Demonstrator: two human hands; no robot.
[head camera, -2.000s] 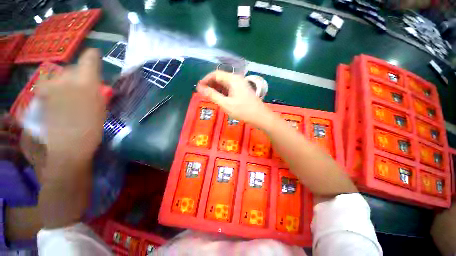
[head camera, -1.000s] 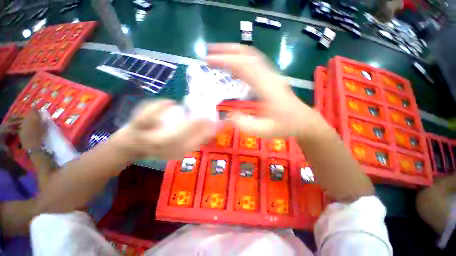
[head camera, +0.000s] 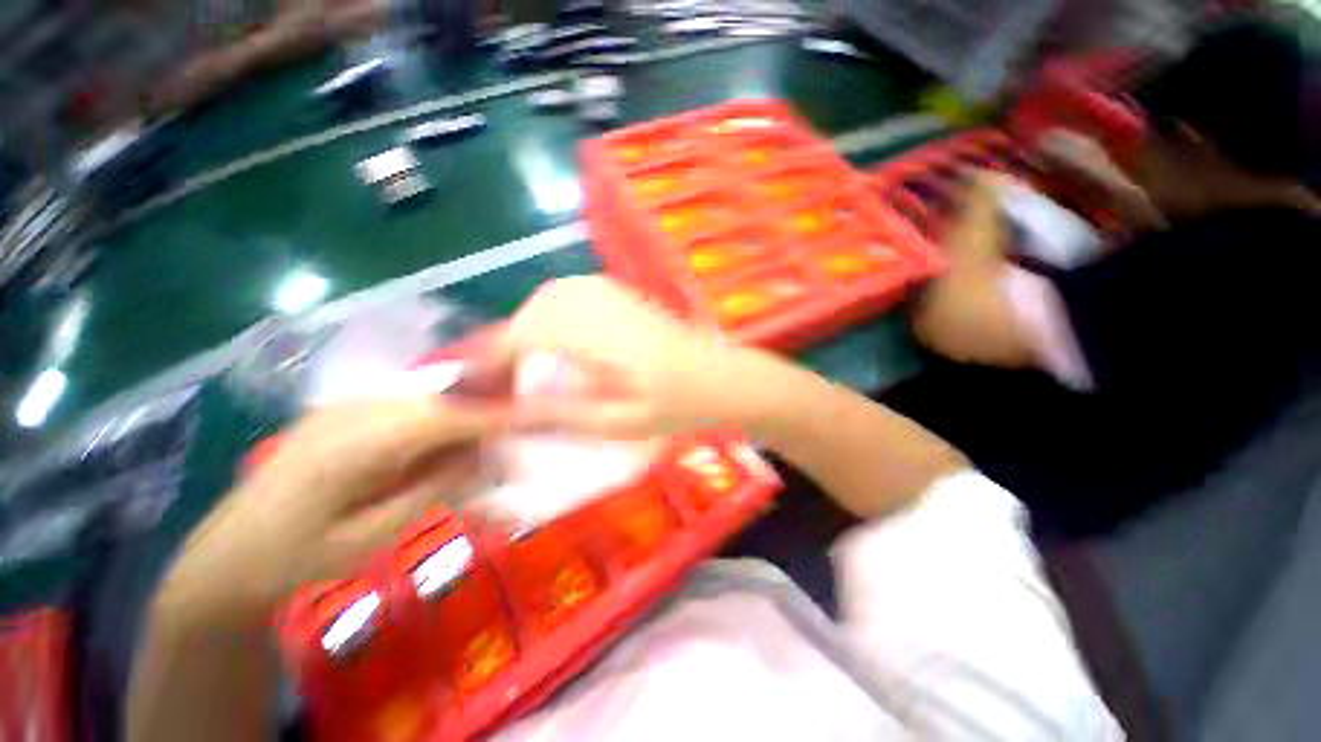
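Note:
A red-pink foam tray (head camera: 616, 580) with orange phone bodies lies near my lap, partly hidden by my hands. My left hand (head camera: 348, 464) is blurred over its left back part. My right hand (head camera: 609, 355) is close beside it, over the back of the tray. A blurred white strip (head camera: 558, 471), which looks like a label strip, hangs between and below my hands. My right hand holds it; whether my left fingers also grip it cannot be told.
Stacked foam trays (head camera: 616, 239) with orange phones stand beyond my right hand. A person in dark clothing (head camera: 1188, 348) works at the right. Crumpled clear film (head camera: 384, 348) lies behind my left hand. Small black-and-white pieces (head camera: 391, 174) lie on the green bench (head camera: 478, 181).
The view has turned to the right, so the trays appear tilted and further left, and the person at the right shows. My hands have come close together around the white strip.

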